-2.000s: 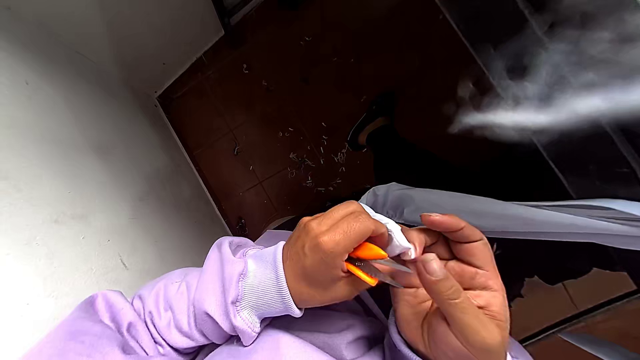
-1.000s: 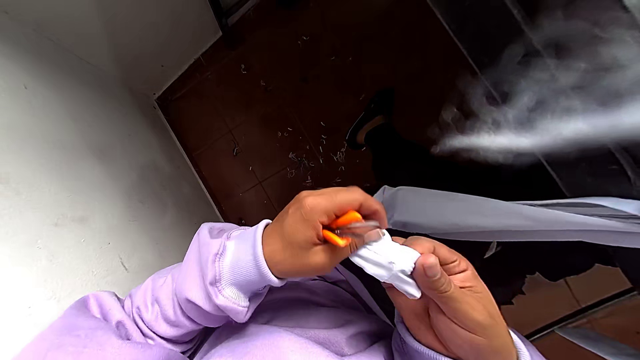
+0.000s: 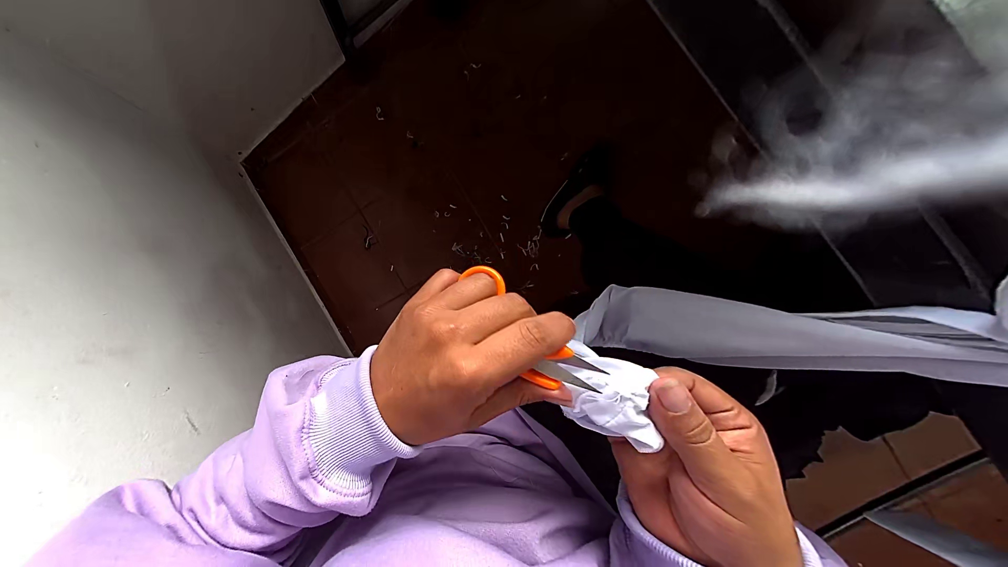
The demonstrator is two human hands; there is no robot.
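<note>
My left hand (image 3: 472,354) holds scissors with orange handles (image 3: 543,379), one finger loop showing above the knuckles. Their metal blades (image 3: 579,374) are parted, tips pointing right over a small bunched piece of white fabric (image 3: 622,405). My left fingertips also touch the fabric's left edge. My right hand (image 3: 709,465) pinches its right end between thumb and fingers. Both hands are in front of my lilac sweatshirt. Folds hide part of the fabric, and my left hand covers part of the scissor handles.
Thread or fabric scraps (image 3: 504,244) lie on the dark tiled floor (image 3: 346,228) near a dark shoe (image 3: 571,205). A pale wall (image 3: 142,276) stands at left. Long greyish-white fabric (image 3: 748,331) stretches toward the right. A blurred whitish shape covers the upper right.
The white fabric, mostly hidden two seconds ago, now lies spread between both hands. My left hand has turned the scissors so their parted blades show over it.
</note>
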